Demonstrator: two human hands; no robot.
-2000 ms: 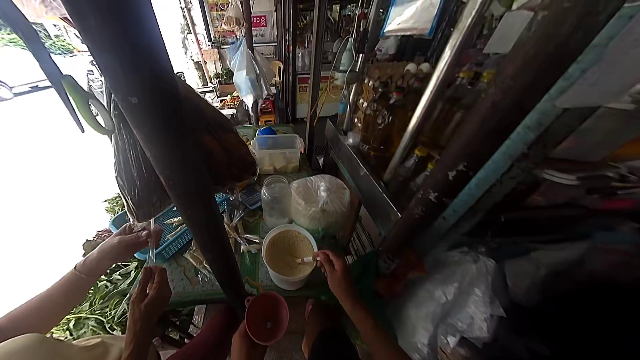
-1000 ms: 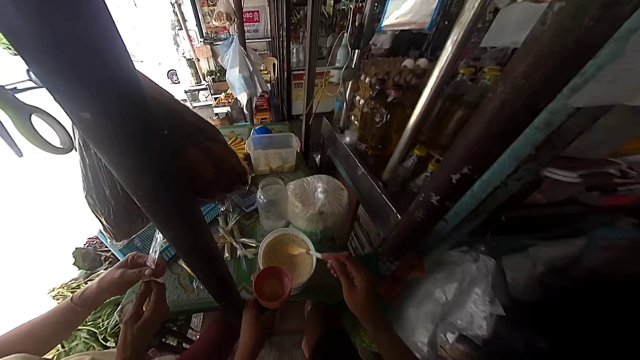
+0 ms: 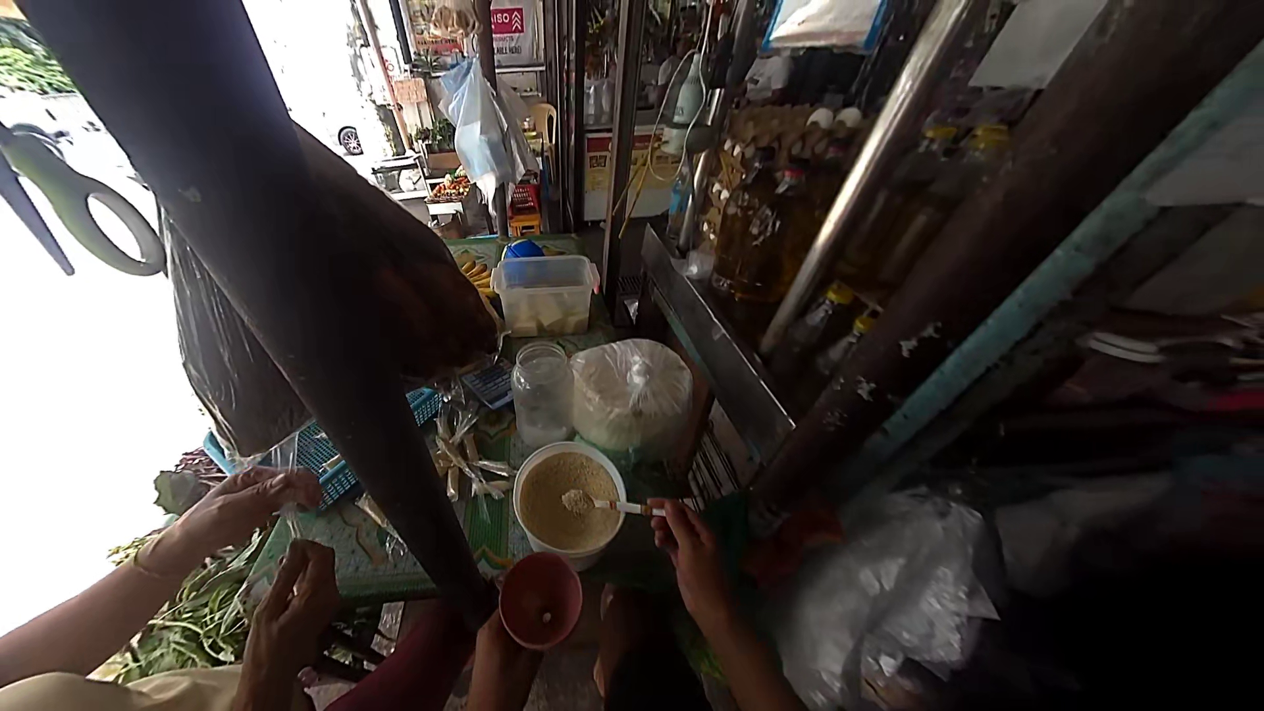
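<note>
My right hand [image 3: 688,553] grips the handle of a spoon [image 3: 627,508], whose bowl carries some pale brown granular stuff over a white tub [image 3: 526,541] of the same stuff. My left hand [image 3: 502,652] holds a reddish funnel or cup [image 3: 540,600] just in front of the tub, its wide mouth facing up, with a small light spot at its bottom. Behind the tub stand a clear plastic jar [image 3: 542,395] and a knotted clear bag of pale contents [image 3: 632,397]. Small filled plastic packets [image 3: 471,459] lie to the tub's left.
At left, another person's hands [image 3: 286,538] hold a thin clear bag. A dark post [image 3: 365,395] slants between us. Further back are a lidless-looking plastic box [image 3: 545,296] and a blue basket [image 3: 339,479]. Hanging scissors [image 3: 89,202] are upper left; a metal rail and plastic bags [image 3: 889,602] are right.
The reddish funnel or cup, over the tub's near edge a second ago, is now lower, in front of it. The spoon, earlier dipped into the tub's contents, now shows a filled bowl.
</note>
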